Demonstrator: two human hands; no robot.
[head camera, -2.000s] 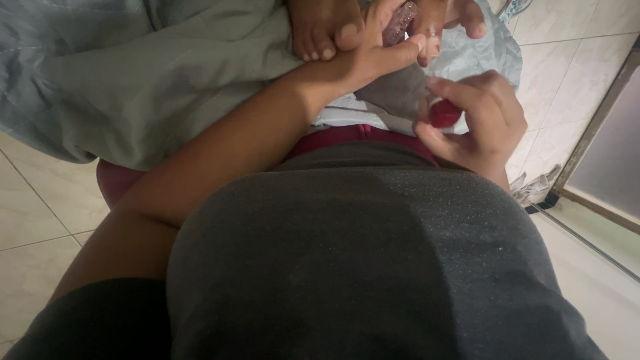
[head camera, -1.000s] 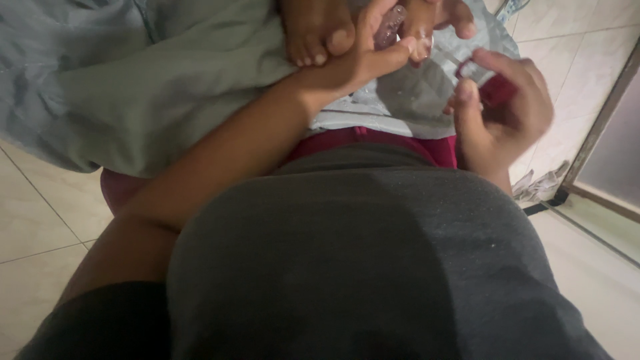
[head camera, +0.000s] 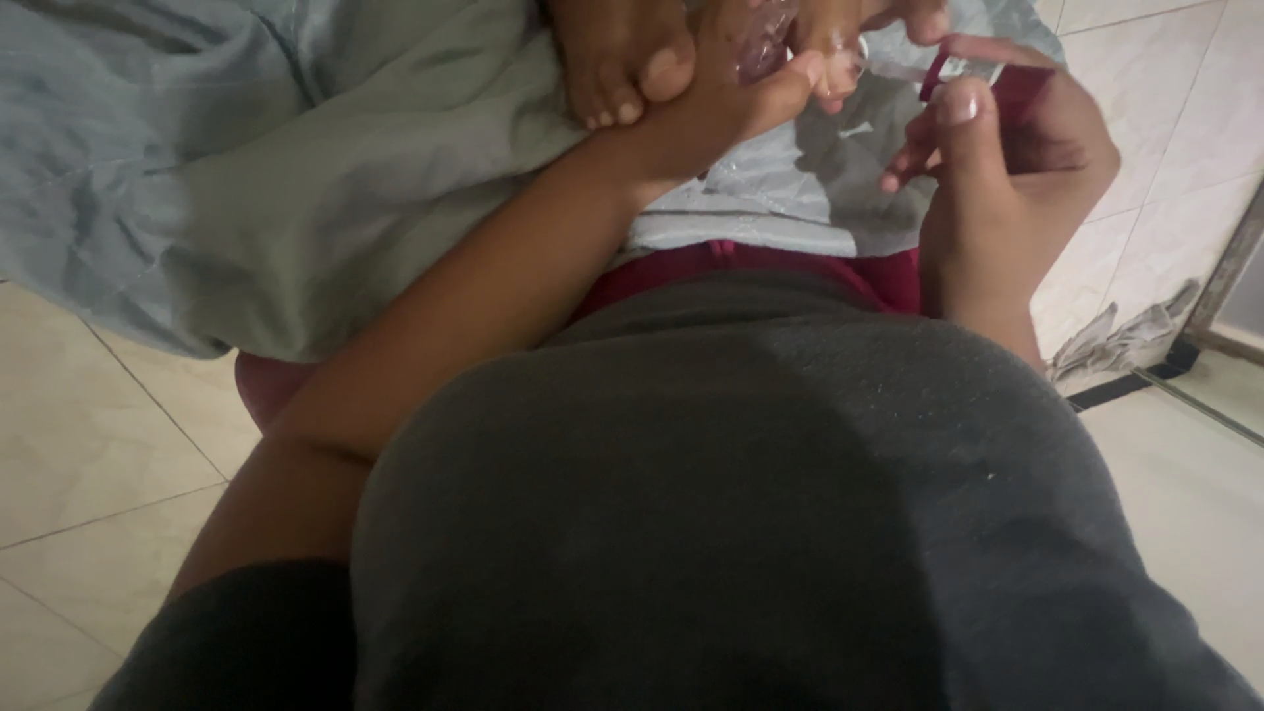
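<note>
My left hand (head camera: 731, 99) is at the top centre, palm up beside bare feet, its thumb stretched toward the toes. A shiny, translucent purplish object (head camera: 765, 44) lies in it, between thumb and fingers; its kind is unclear. One bare foot (head camera: 627, 69) is left of the hand; another foot (head camera: 828, 49), with wet-looking toes, is just right of the thumb. Fingertips (head camera: 925, 20) show past that foot; whose they are is unclear. My right hand (head camera: 1017, 148), further right, pinches a small dark red rim-like piece (head camera: 933, 74) between thumb and index finger, with a red object (head camera: 1022, 94) inside the palm.
Grey-green and pale blue cloth (head camera: 326, 188) spreads under the feet and over the lap. A dark red seat edge (head camera: 267, 390) shows at left. Floor tiles (head camera: 109, 415) lie around. At right are a crumpled grey cloth (head camera: 1126, 331) and a framed edge (head camera: 1224, 267).
My right hand has moved right, away from the toes, and its index finger has straightened over the red object. My left hand stays by the feet.
</note>
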